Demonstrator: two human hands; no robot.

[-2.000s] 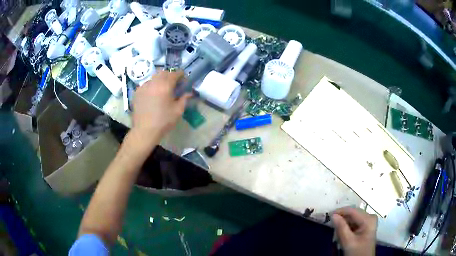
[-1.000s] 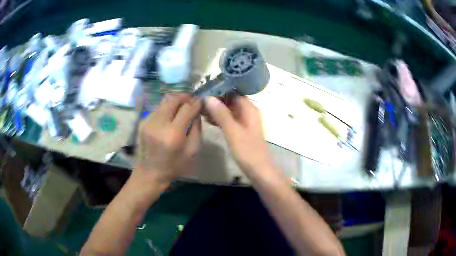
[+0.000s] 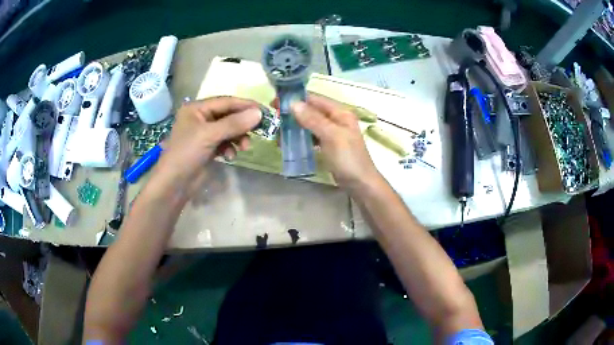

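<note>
A grey handheld fan body (image 3: 294,145) is held upright above the pale yellow mat (image 3: 229,75), its round slotted head at the top and its handle pointing down towards me. My right hand (image 3: 333,131) grips the handle from the right side. My left hand (image 3: 212,131) is at the left of the fan, its thumb and fingers closed on a small piece (image 3: 268,124) with metallic-looking parts, perhaps a circuit board, close beside the handle. Its exact form is blurred and partly hidden by my fingers.
White and grey fan bodies (image 3: 94,145) lie piled at the left, near a blue cell (image 3: 143,164). A green board panel (image 3: 380,51) lies at the back. Yellow-handled screwdrivers (image 3: 385,139) lie right of the fan. A black electric screwdriver (image 3: 460,138) and parts box (image 3: 564,138) are farther right.
The view has shifted right. The fan, tilted between both hands before, is now upright in my right hand. My left hand has moved off it to the left and holds a small piece.
</note>
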